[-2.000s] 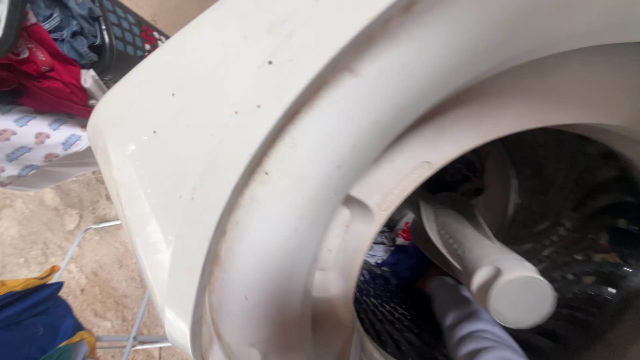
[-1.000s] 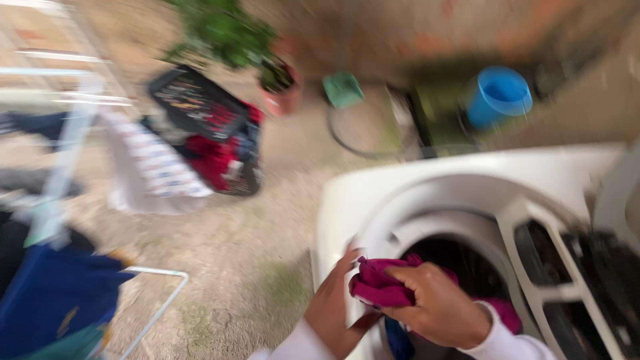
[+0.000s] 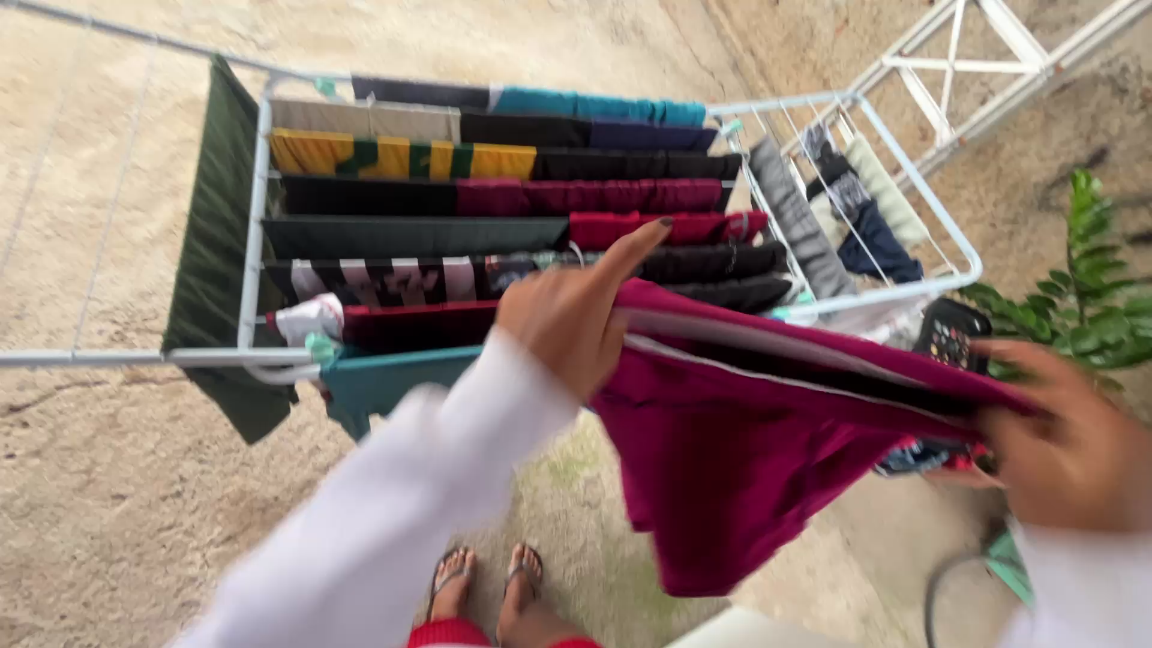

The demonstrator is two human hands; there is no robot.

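Note:
A magenta garment, which looks like shorts, hangs stretched between my two hands, its waist opening at the top. My left hand grips one end of the waistband, index finger pointing out over the rack. My right hand, blurred, holds the other end at the right. Beyond them stands a white metal drying rack with rows of hung clothes, among them a yellow and green striped piece, a maroon piece and a teal cloth on the near edge.
A dark green cloth hangs over the rack's left end. Smaller items, including a grey one, hang on its right wing. A green plant and a dark basket are at the right. A white metal frame stands behind.
The magenta garment, bunched in my hands over the washing machine a second ago, is now spread open in front of the drying rack. The view has swung to the rack.

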